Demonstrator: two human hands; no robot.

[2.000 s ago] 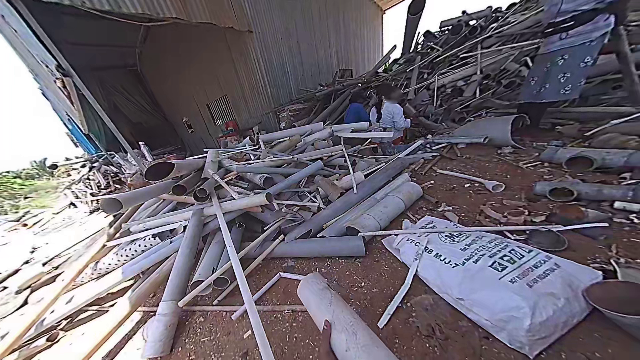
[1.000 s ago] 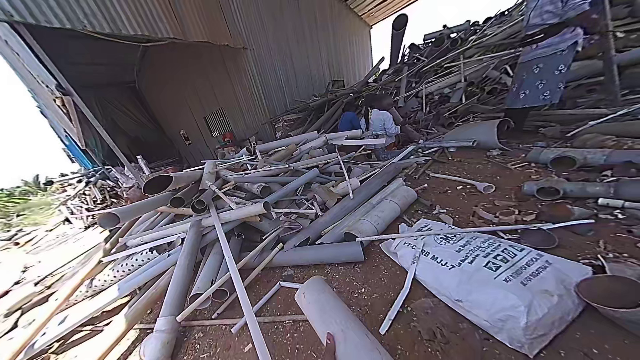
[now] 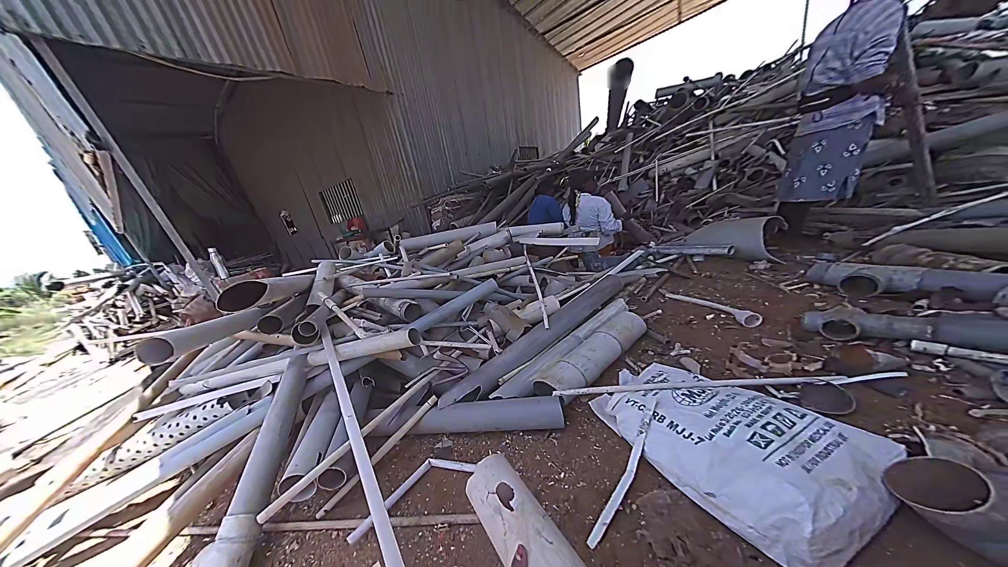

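Observation:
A pale, wide plastic pipe (image 3: 529,524) with a broken hole near its upper end slants up from the bottom edge. One fingertip (image 3: 520,556), seemingly of my left hand, touches the pipe's lower part; the rest of that hand is out of frame, so its grip cannot be judged. My right hand does not show. Left of this pipe lie a bent white strip (image 3: 409,490) and a long thin white strip (image 3: 358,441). A large heap of grey and white plastic pipes (image 3: 488,416) spreads beyond. To the right, a white woven sack (image 3: 756,472) with printing lies on the soil.
Cut pipe pieces, one wide and open-ended (image 3: 937,492), lie at the right. Two people sit or crouch behind the heap, one in a white top (image 3: 591,214); another person (image 3: 839,118) stands at the upper right. A corrugated metal shed (image 3: 472,94) rises behind.
The pale pipe has turned: its broken hole shows now, not in the earlier frames. The fingertip was at the pipe's left edge and is now over its surface.

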